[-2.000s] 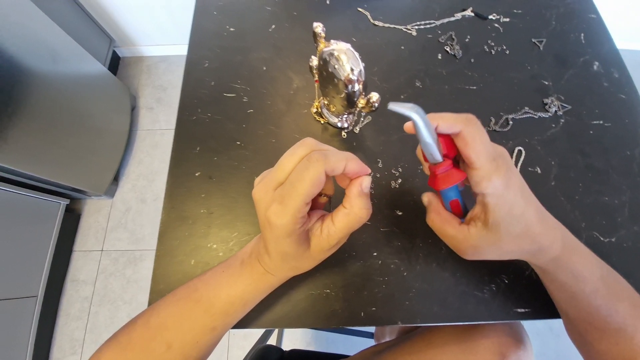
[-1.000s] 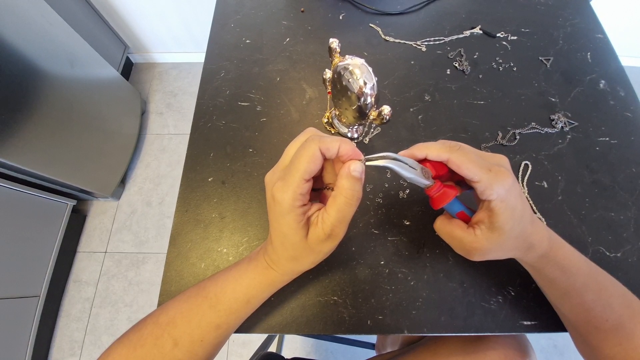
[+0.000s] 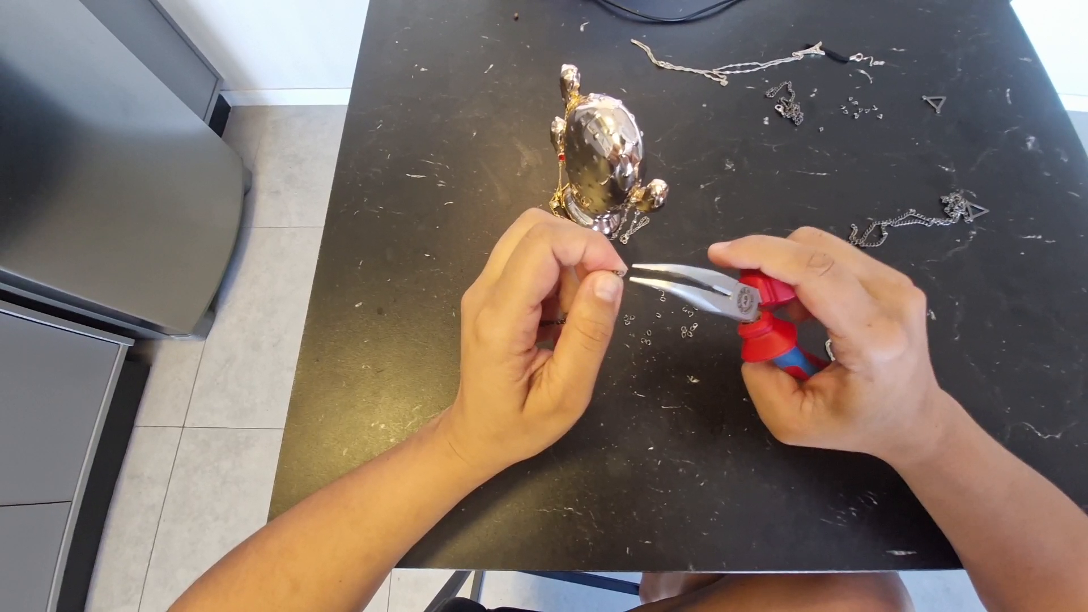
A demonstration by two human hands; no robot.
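Note:
My left hand point(image 3: 544, 340) pinches a tiny metal piece point(image 3: 621, 272) between thumb and forefinger, perhaps a chain end; most of it is hidden in the fingers. My right hand point(image 3: 837, 340) grips bent-nose pliers point(image 3: 765, 327) by their red and blue handles. The plier jaws stand apart, their tips just right of the pinched piece. Below the jaws, small jump rings point(image 3: 688, 330) lie scattered on the black table point(image 3: 680, 493). Behind my left hand is a shiny metallic turtle-shaped figure point(image 3: 605, 149) with fine chains draped about it.
A silver chain point(image 3: 722, 70), a bunched dark chain point(image 3: 786, 104) and a small triangle pendant point(image 3: 934, 104) lie at the back right. Another chain point(image 3: 914, 219) with a triangle is beyond my right hand. A black cable point(image 3: 671, 15) crosses the far edge.
The pliers were held away from my left hand two seconds ago, then came to its fingertips. Now their jaws are spread wider, just off the fingertips.

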